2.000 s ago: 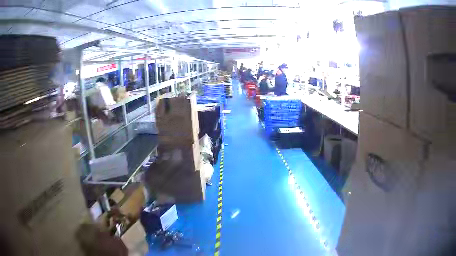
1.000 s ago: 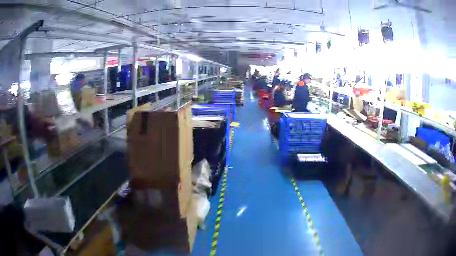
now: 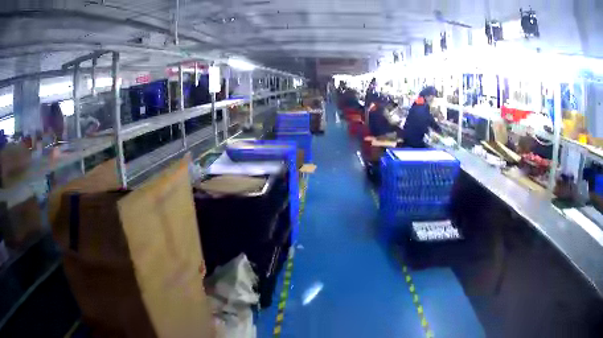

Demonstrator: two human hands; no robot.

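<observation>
Neither of my hands is in the picture. Nearest in front of me, on the left, stands a tall brown carton [image 3: 165, 254]. A crumpled whitish sack [image 3: 233, 297] lies beside its right side, low down. Behind them are dark stacked crates [image 3: 241, 224] with a flat brown piece on top, and blue crates [image 3: 293, 132] beyond. On the right of the aisle stands a stack of blue crates [image 3: 420, 188], with a dark bin [image 3: 435, 247] holding white items at its front.
The blue floor [image 3: 330, 251] runs ahead between yellow-black lines. A long workbench [image 3: 529, 214] with shelving runs along the right. A standing person [image 3: 422, 122] and seated people are along it, near red stools [image 3: 357, 125]. Metal racks [image 3: 119, 132] line the left.
The view has moved forward along the aisle. The large cartons at both sides have left the picture. The brown carton, dark crates and blue crate stack are nearer and larger.
</observation>
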